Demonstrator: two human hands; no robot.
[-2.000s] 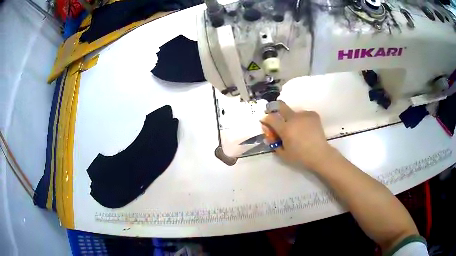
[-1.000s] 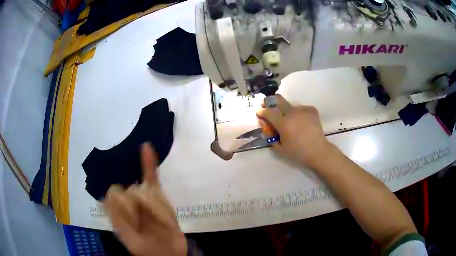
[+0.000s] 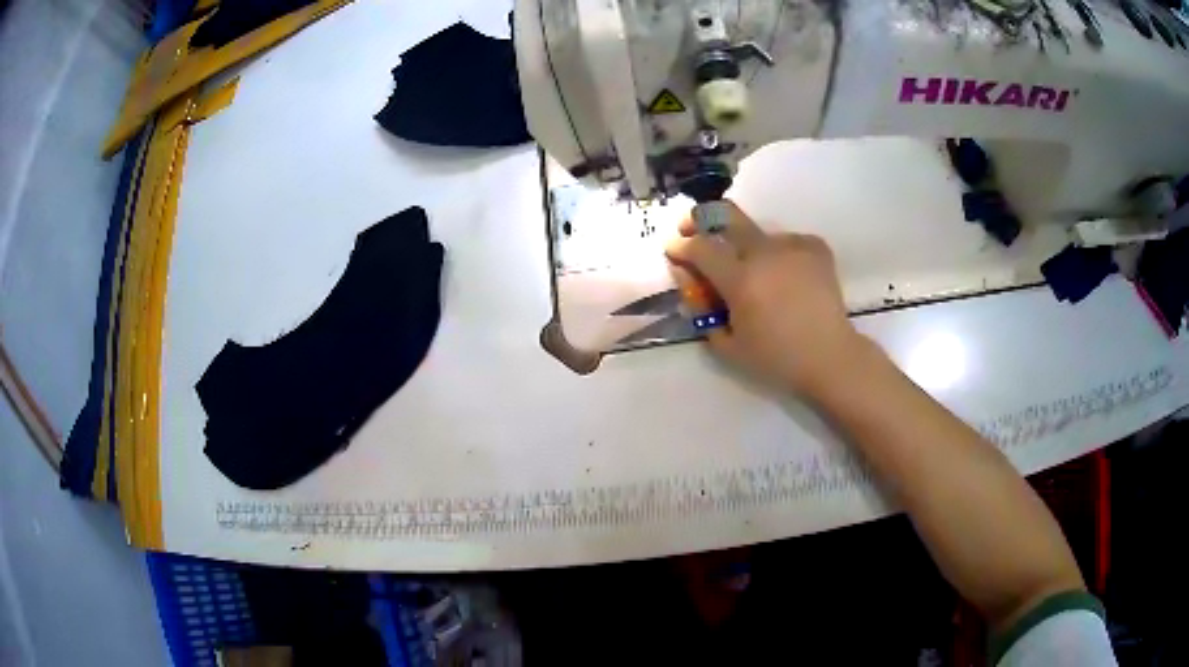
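My right hand [image 3: 769, 293] is closed around the thread snips [image 3: 652, 314], at the front of the needle area of the sewing machine [image 3: 808, 78]. The snips' silver blades point left over the machine bed, and an orange and blue part shows between the fingers. A small grey block [image 3: 711, 215] is at my right fingertips. My left hand is out of the picture. A dark curved cut piece [image 3: 333, 358] lies on the table left of the machine. Another dark piece [image 3: 456, 89] lies farther back, partly hidden by the machine head.
The white table [image 3: 496, 430] has a printed ruler [image 3: 548, 506] along its front edge and yellow tape [image 3: 150, 326] at the left. Small dark labels [image 3: 991, 215] lie under the machine arm. Blue baskets [image 3: 215, 606] stand below the table.
My left hand was over the front of the curved piece one second ago and has left the picture. The view has shifted, so the table appears higher. My right hand still holds the snips.
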